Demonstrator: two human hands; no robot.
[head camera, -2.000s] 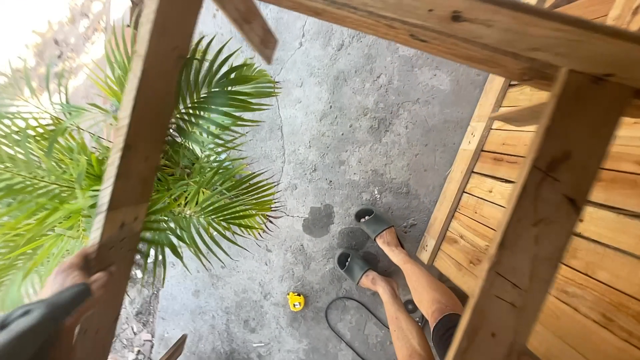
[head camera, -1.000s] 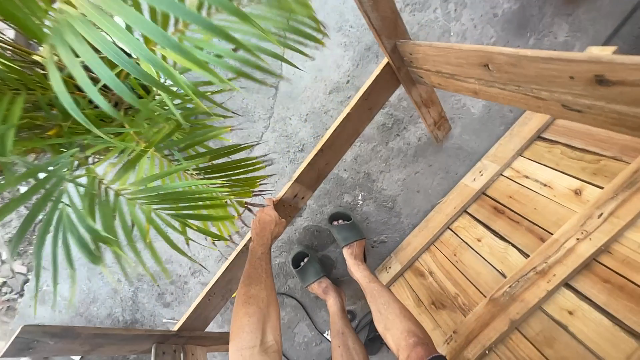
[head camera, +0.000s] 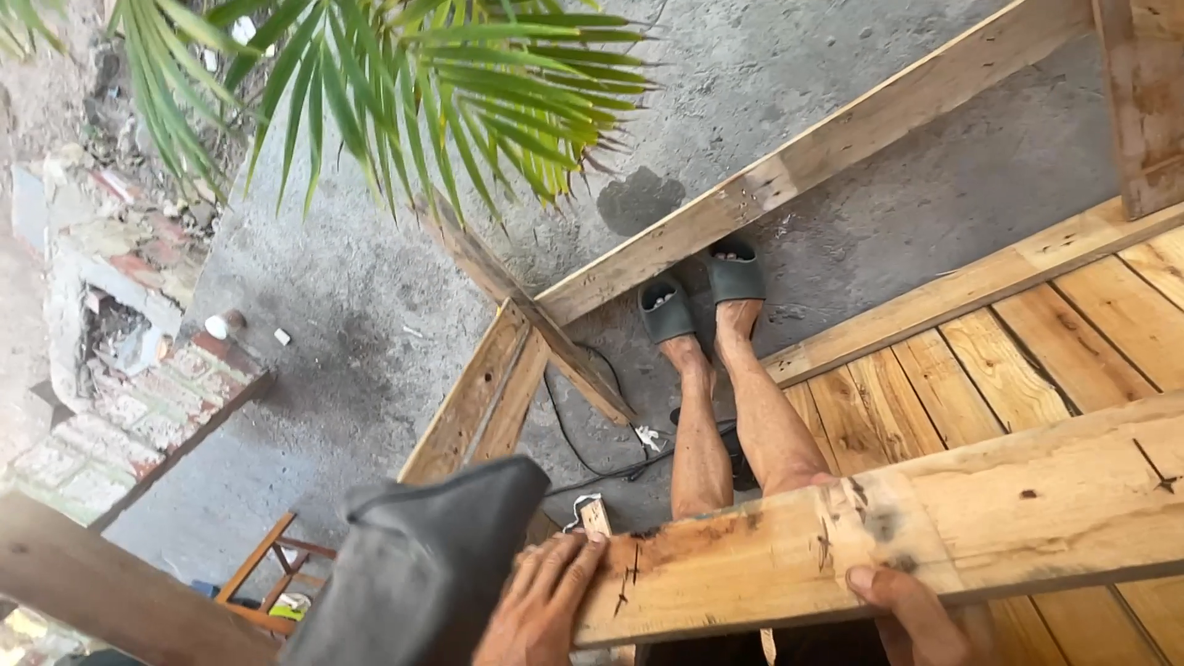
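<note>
A wooden board (head camera: 1008, 490) with dark pencil-like marks crosses the lower right. My left hand (head camera: 546, 592) lies on its left end, fingers over the upper edge. Toward the board's middle, my right hand (head camera: 916, 610) holds its lower edge, thumb on the face and the other fingers hidden beneath. Beside my left hand rises a dark grey sleeve-like piece of material (head camera: 425, 555); what it belongs to is unclear. Beyond the board, a wooden rail (head camera: 795, 176) runs diagonally and meets a wooden post (head camera: 546, 333).
My feet wear dark slide sandals (head camera: 666, 310) on the concrete floor (head camera: 370, 259). A black cable (head camera: 592, 476) lies near them. Wooden slats (head camera: 953, 370) form a platform at right. Palm fronds (head camera: 444, 83) hang above, and a low brick wall (head camera: 139, 416) stands at left.
One hand was on the diagonal rail a second ago; now both hands are on the marked board. The view has shifted considerably.
</note>
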